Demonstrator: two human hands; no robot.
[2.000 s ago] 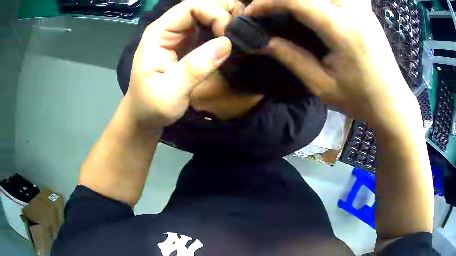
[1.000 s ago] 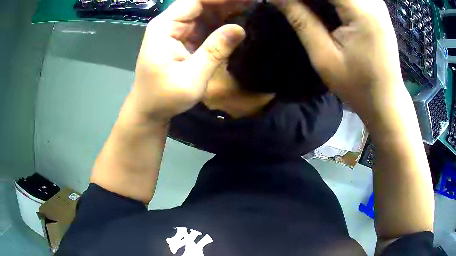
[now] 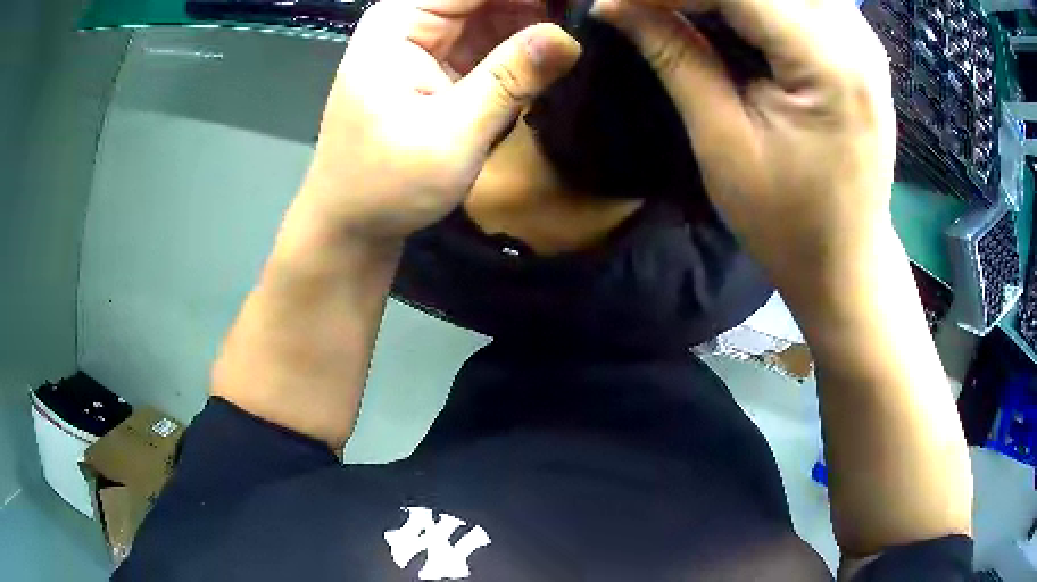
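A coworker's head with black hair [image 3: 620, 136] is in front of me at the top centre, above dark clothing [image 3: 591, 284]. My left hand [image 3: 415, 125] is at the left of the head, thumb raised and apart from the fingers. My right hand [image 3: 785, 136] lies over the right side of the head, its fingertips close to my left ones. A small dark piece, perhaps the head strap [image 3: 578, 16], shows between the fingertips at the top edge. The fingertips are partly cut off or hidden, so any grip on it is unclear.
A component tray [image 3: 938, 85] and a small-parts box [image 3: 987, 267] are on the green bench at right. Another dark tray [image 3: 273, 11] is at the top left. A brown carton [image 3: 134, 460] stands at lower left. A blue stool [image 3: 1012, 398] shows at right.
Two seconds ago both hands held a dark strap piece in plain view. Now the hands are higher at the top edge, my left thumb is off it, and the view has shifted.
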